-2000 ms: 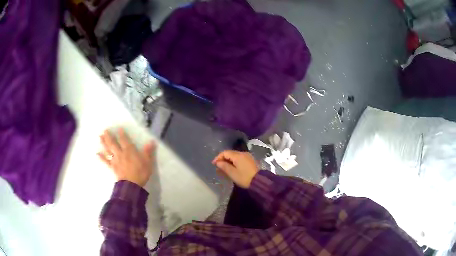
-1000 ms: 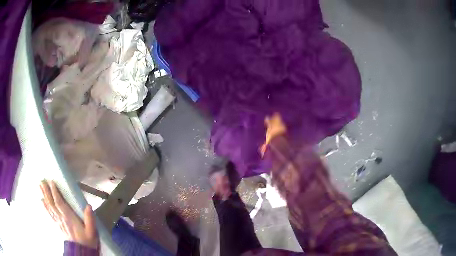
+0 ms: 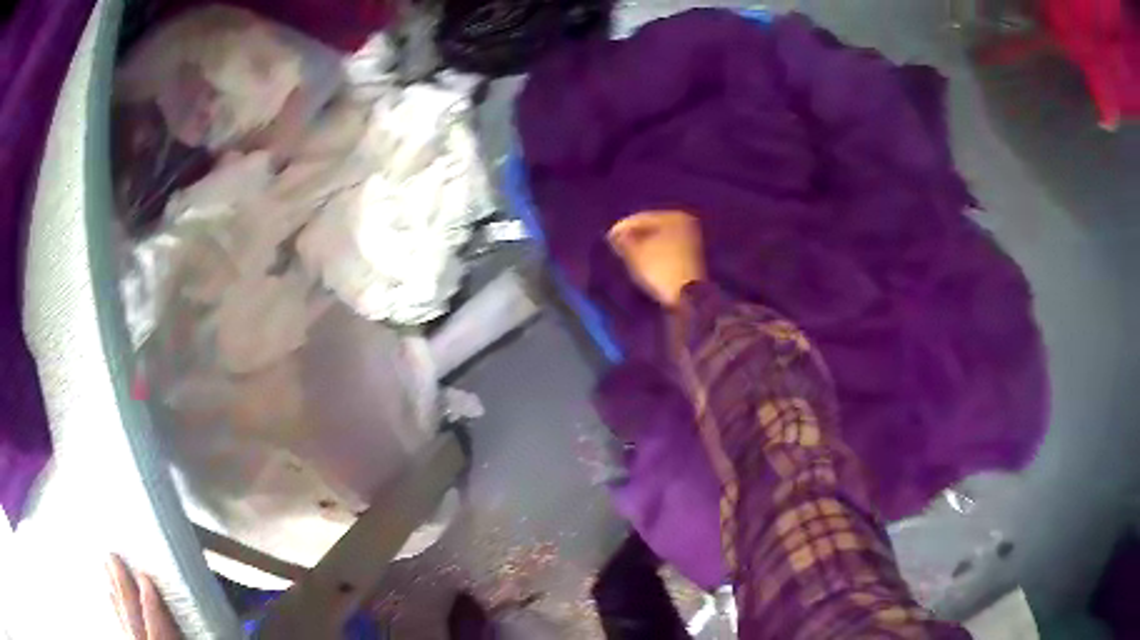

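Observation:
A large crumpled pile of purple garments (image 3: 863, 275) lies in front of me in a container with a blue rim, low near the floor. My right hand (image 3: 663, 250) is over the left part of the pile, its fingers curled against the cloth. Whether it pinches any cloth cannot be told. My left hand (image 3: 144, 603) is cut off by the bottom edge at lower left. Only some fingers show, resting on the white table (image 3: 75, 375) near its edge.
Purple cloth (image 3: 19, 263) lies on the table at the far left. White cloth piles (image 3: 400, 200) and a wooden beam (image 3: 363, 550) are beneath the table edge. A black bundle (image 3: 519, 31) is at the top, a red item (image 3: 1100, 50) at upper right. Scraps dot the grey floor (image 3: 538, 413).
My right hand has reached forward from near my body onto the purple pile. My left hand has slid toward the lower left frame edge. The view has shifted, bringing the pile and white cloths closer.

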